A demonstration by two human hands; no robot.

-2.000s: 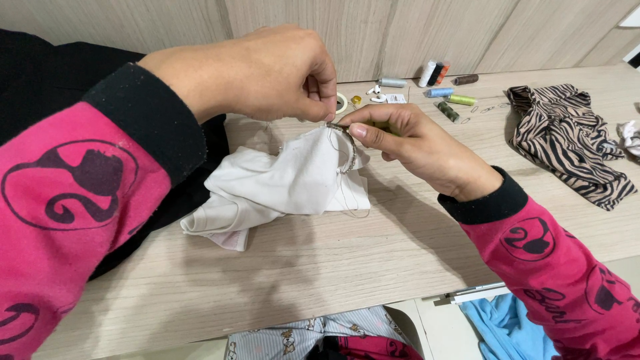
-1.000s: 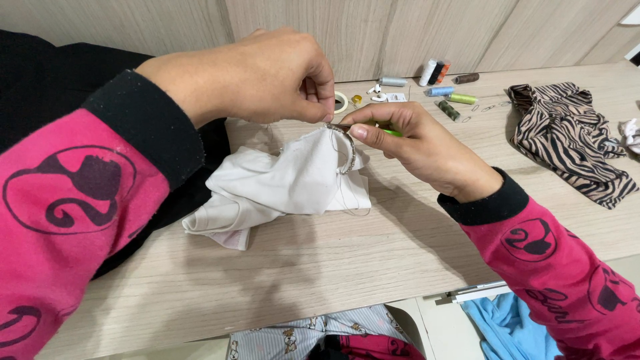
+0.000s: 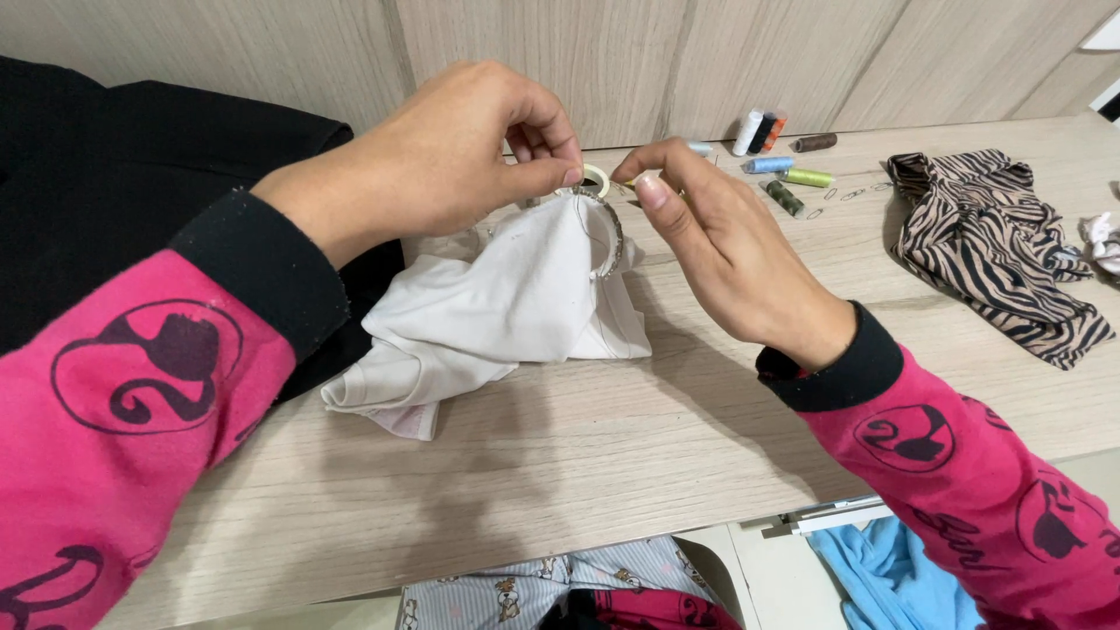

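Note:
My left hand (image 3: 490, 149) pinches the top edge of a white cloth garment (image 3: 499, 297) between thumb and fingertips. The cloth hangs down from there onto the wooden surface. A curved trim edge (image 3: 615, 232), dark and beaded-looking, runs down the right side of the garment, with a loose dark thread beside it. My right hand (image 3: 726, 236) is just to the right, off the cloth, its thumb and index finger apart. Whether a needle or thread lies between those fingertips is too small to tell. A pale ring-shaped roll (image 3: 598, 179) shows behind, between the hands.
Several thread spools stand or lie at the back, among them a white spool (image 3: 748, 133) and a green spool (image 3: 807, 178). Small metal pins or clips (image 3: 853, 194) lie nearby. Zebra-print fabric (image 3: 989, 245) is at the right, black cloth (image 3: 131, 201) at the left. Blue cloth (image 3: 892, 573) lies below the surface's edge.
My right hand has moved right, away from the garment's top edge and my left fingertips, and its fingers have spread. My left hand stays at the cloth's top edge.

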